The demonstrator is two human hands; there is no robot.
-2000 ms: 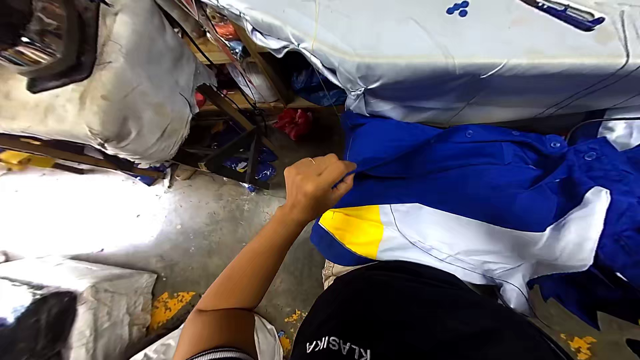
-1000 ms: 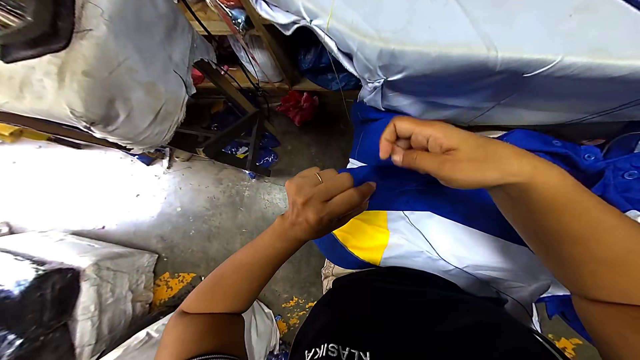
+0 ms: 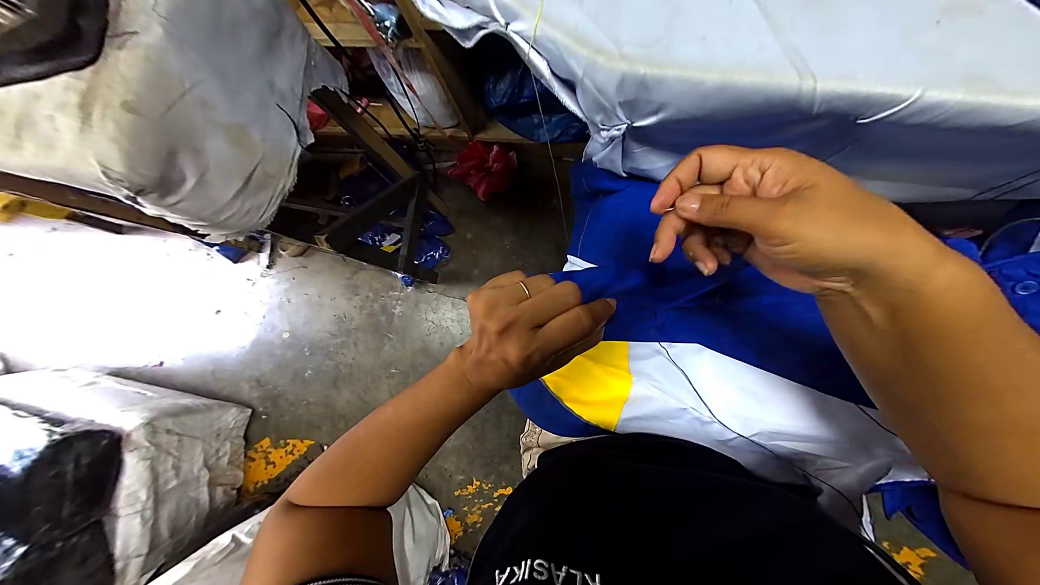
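A blue garment (image 3: 731, 313) with white and yellow panels lies across my lap, beside the cloth-covered table. My left hand (image 3: 528, 329), a ring on one finger, grips a fold of the blue fabric at the garment's left end. Above the garment, my right hand (image 3: 731, 211) pinches thumb and forefinger together; a tiny thin glint shows between the fingertips, perhaps a needle, too small to tell. Dark thread (image 3: 699, 390) runs over the white panel (image 3: 731, 382). The yellow panel (image 3: 597, 383) lies just below my left hand. Round buttons show on the blue cloth at the right.
A table (image 3: 772, 73) covered in pale cloth spans the top right. At the upper left stands a cloth-covered bench (image 3: 195, 122). Wooden shelving with plastic bags and a red bag (image 3: 485, 169) is behind. A wrapped bale (image 3: 179, 447) sits at the lower left on the concrete floor.
My right hand, out of view two seconds ago, came in from the right and now sits over the blue fabric, a little apart from my left hand. My left hand keeps its grip on the cloth.
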